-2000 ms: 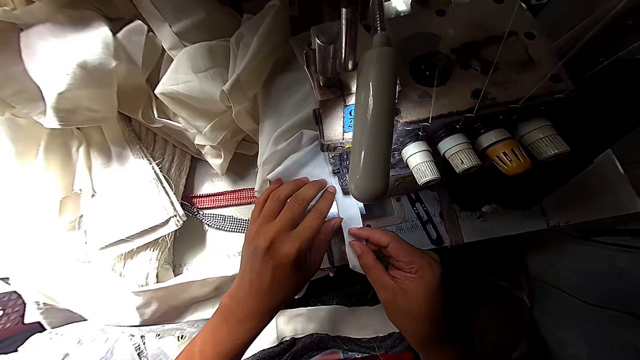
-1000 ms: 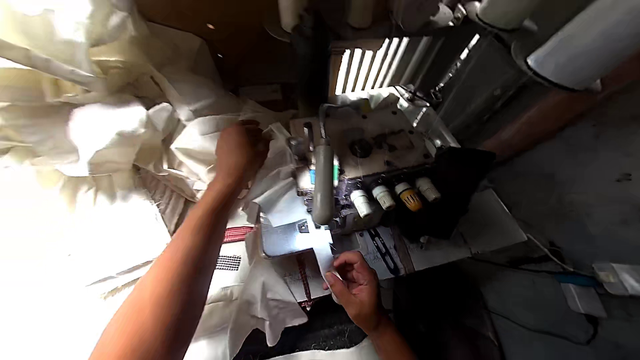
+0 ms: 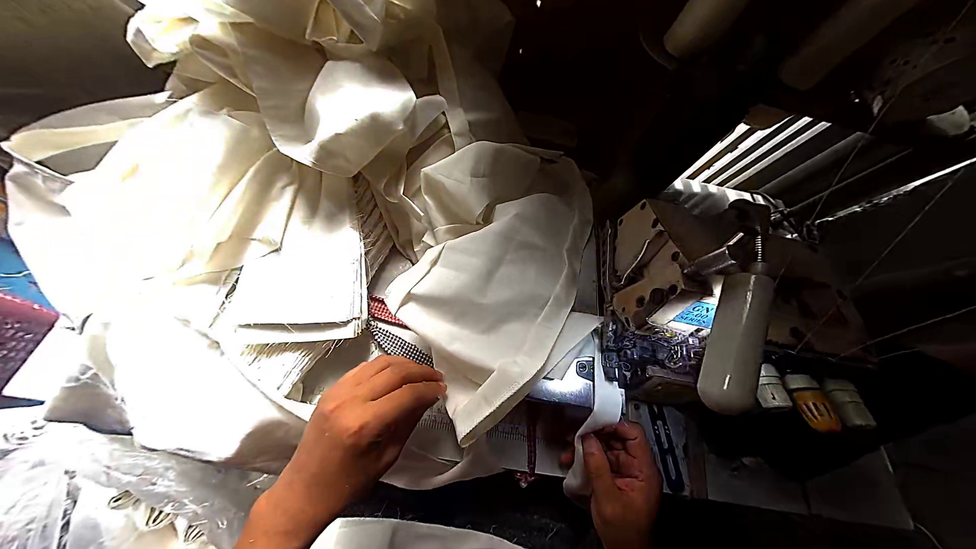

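Observation:
My left hand [image 3: 375, 419] is at the near edge of a piece of white fabric [image 3: 488, 282], its fingertips by the fabric's lower left edge; whether they pinch it cannot be told. With thumb and fingers my right hand [image 3: 619, 465] holds a white fabric strip [image 3: 606, 396], which runs up to the needle area of an overlock sewing machine [image 3: 656, 351]. The machine's smooth metal plate [image 3: 564, 389] lies left of the strip. A red checked strip [image 3: 385, 311] and a black-and-white checked strip [image 3: 400, 343] lie partly under the fabric.
A large heap of white cloth [image 3: 191, 198] and a stack of cut pieces [image 3: 305, 297] cover the left side. The machine's grey rounded lever [image 3: 736, 343] and tension dials [image 3: 816, 404] stand at the right. Clear plastic [image 3: 137, 503] lies at the lower left.
My left hand has come back from beyond the machine plate to the near left side of the fabric. My right hand still holds the white strip. The view has swung left.

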